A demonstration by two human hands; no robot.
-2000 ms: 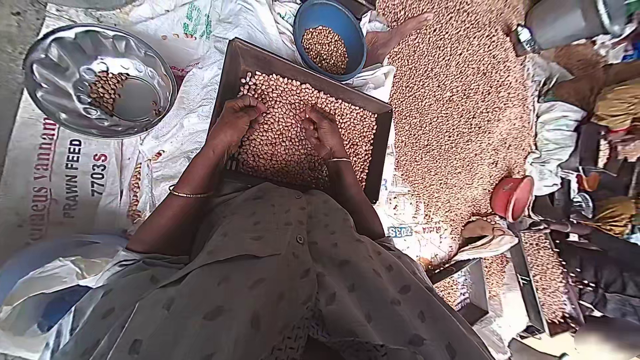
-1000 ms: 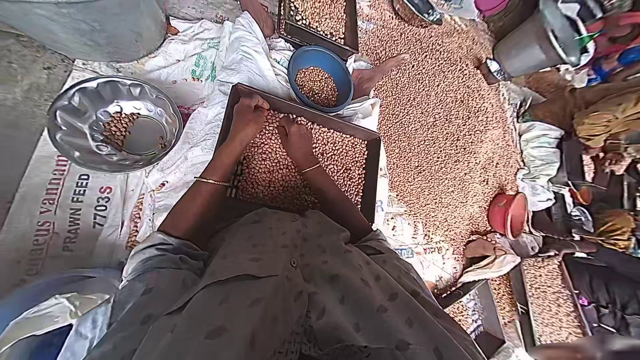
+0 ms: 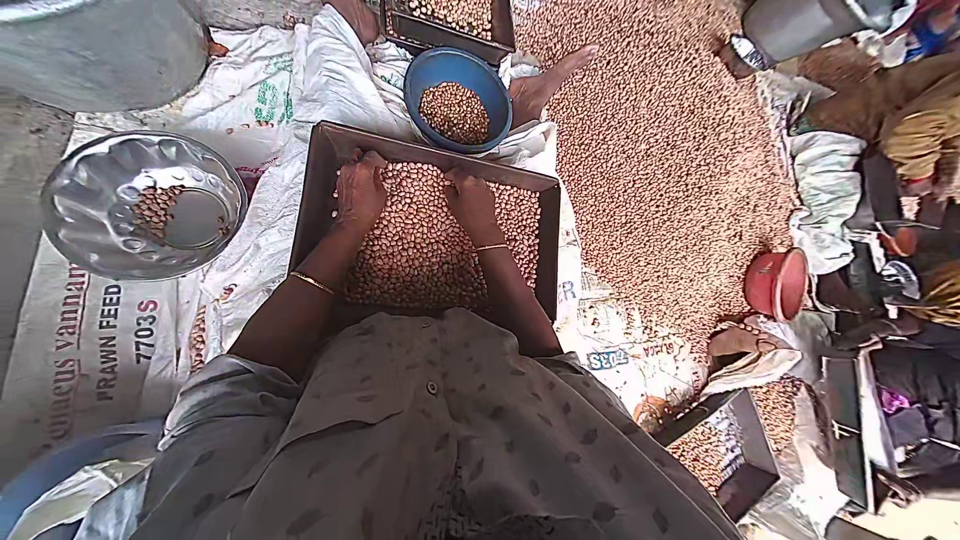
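A dark rectangular metal tray (image 3: 551, 247) holds a layer of pale brown nuts or seeds (image 3: 416, 240) in front of my body. My left hand (image 3: 362, 193), fingers curled, rests on them near the tray's far left corner. Curled too, my right hand (image 3: 470, 201) lies on them right of the middle. Whether either hand holds any pieces cannot be told. A blue plastic bowl (image 3: 499, 97), partly filled with browner pieces, stands just past the tray's far edge. To the left is a shiny fluted metal bowl (image 3: 82, 210) with a small heap inside.
A large spread of nuts or seeds (image 3: 660, 150) covers the floor at right, with a red pot (image 3: 776, 285) at its edge. Another tray (image 3: 504, 30) stands beyond the blue bowl, near bare feet. Printed sacks (image 3: 127, 360) lie underneath. Other people sit at far right.
My two hands, close together near the tray's far left corner one second ago, are now farther apart, the right one having moved right. The view has shifted since two seconds ago.
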